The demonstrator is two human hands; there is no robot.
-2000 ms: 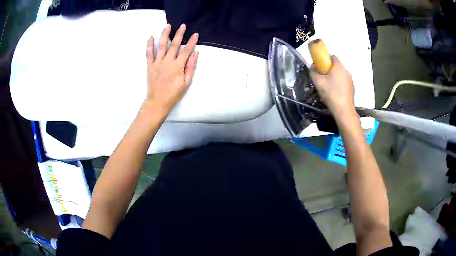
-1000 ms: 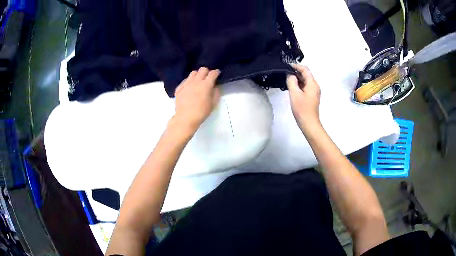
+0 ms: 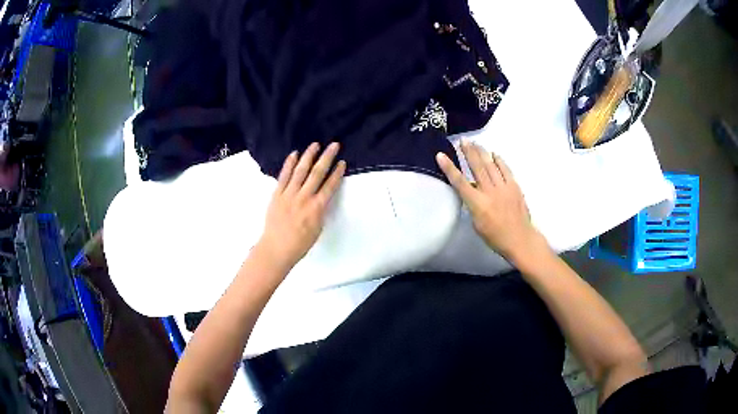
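Note:
The dark garment (image 3: pixel 324 89) lies over the far side of the white sleeve board (image 3: pixel 388 218), its stitched edge running across the board. Pale embroidery shows near its right corner. My left hand (image 3: pixel 303 198) lies flat with spread fingers, fingertips on the garment's edge. My right hand (image 3: pixel 489 194) rests at the garment's right corner, fingers spread and partly on the white surface. Neither hand grips cloth. The steam iron (image 3: pixel 611 97) rests at the right end of the table, its yellow-tan handle free.
The white ironing table (image 3: pixel 583 194) extends around the sleeve board. A blue plastic basket (image 3: pixel 668 226) stands below right. A hose (image 3: pixel 668 20) runs up from the iron. Brown cloth (image 3: pixel 133 356) and a blue frame are at the left.
At first my right hand held the iron; then both hands gripped the garment's edge. Now the edge lies flat on the board, my fingers have let go and spread, and more embroidery shows.

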